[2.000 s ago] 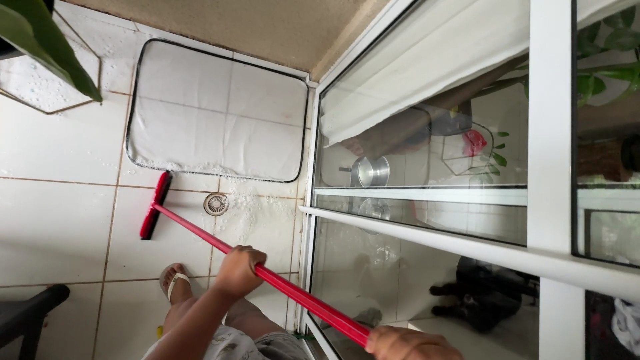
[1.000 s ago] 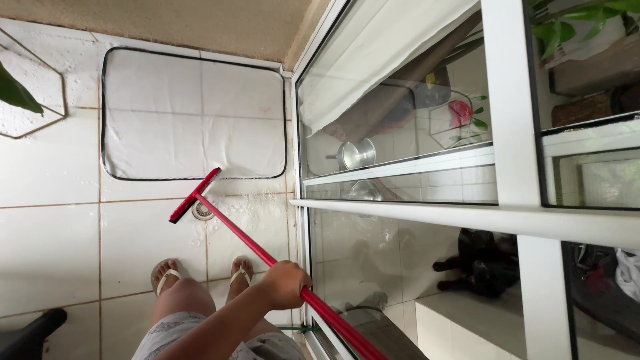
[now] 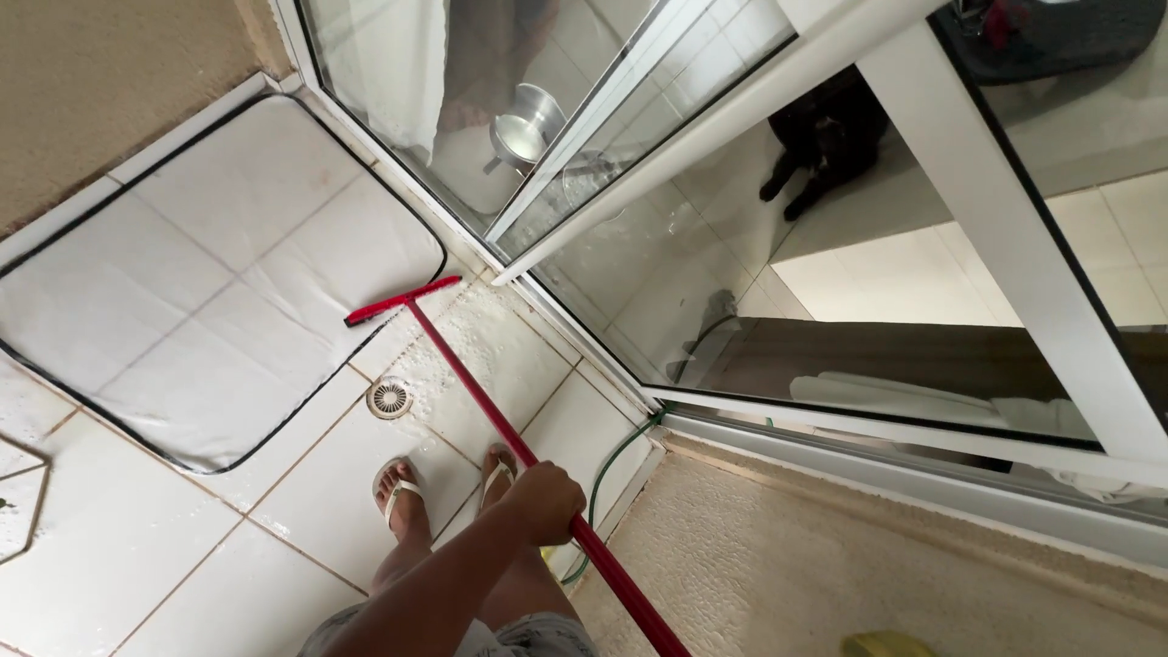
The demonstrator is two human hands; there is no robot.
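Observation:
My left hand (image 3: 545, 502) is closed around the red pole of a floor squeegee (image 3: 470, 388). The squeegee's red head (image 3: 401, 301) rests across the near right edge of a sheer white fabric panel (image 3: 237, 265) with black edging, close to the glass door. That panel lies flat and looks wet on the white tile floor, its tile lines showing through. Foamy water (image 3: 484, 338) covers the tiles beside the head, and a round floor drain (image 3: 390, 398) sits to the left of the pole. My right hand is out of view, and the pole's upper end leaves the bottom edge.
A white-framed glass door (image 3: 666, 155) stands on the right; a black animal (image 3: 826, 137) and a metal pot (image 3: 525, 128) show in its glass. A green hose (image 3: 595, 484) curves by the door track. My sandalled feet (image 3: 399, 493) are on the tiles. A geometric frame (image 3: 36, 511) lies left.
The squeegee head has moved from beside the drain onto the panel's edge near the door. My right hand, on the pole in the oldest frame, is out of view. The view has turned.

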